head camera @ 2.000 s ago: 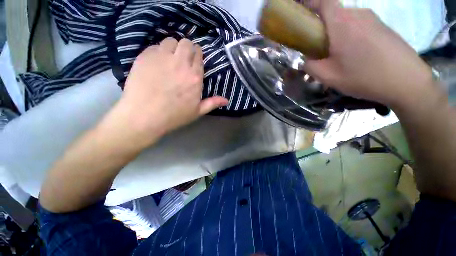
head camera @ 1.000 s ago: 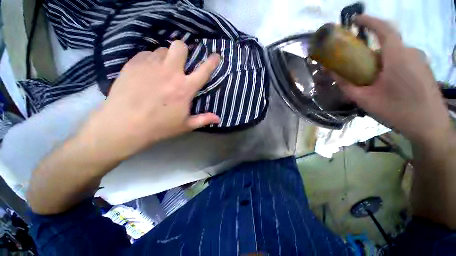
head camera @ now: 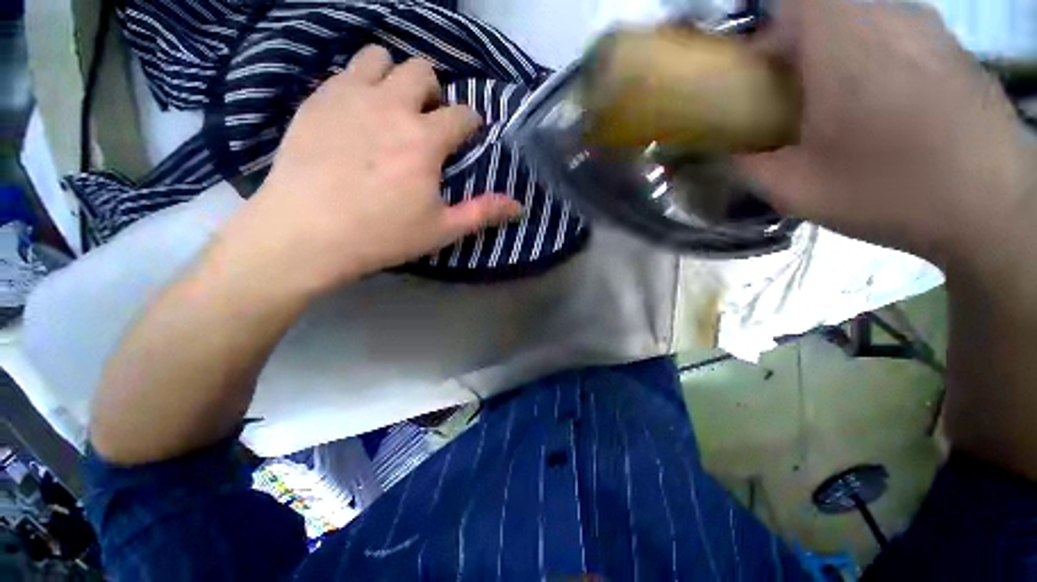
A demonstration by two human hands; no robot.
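A black garment with white stripes [head camera: 519, 233] lies bunched and curved on the pale pressing board [head camera: 375, 341]. My left hand [head camera: 364, 159] rests on top of it, fingers bent and thumb spread to the right; the cloth under the palm is hidden. My right hand [head camera: 876, 125] is shut on the tan handle of the steam iron [head camera: 671, 205]. The iron's shiny pointed body faces left, and its tip overlaps the right part of the striped cloth. The iron is blurred, and its contact with the cloth cannot be told.
More striped cloth [head camera: 171, 51] spreads to the upper left. White cloth [head camera: 830, 273] hangs over the right edge, beside a brownish stain. A round metal base with a rod [head camera: 851, 487] stands on the greenish floor. White printed material [head camera: 301, 495] shows below the board.
The iron was right of the cloth one second ago; it has moved left so that its tip overlaps the cloth's edge. My left hand has shifted slightly up, its fingers more bent.
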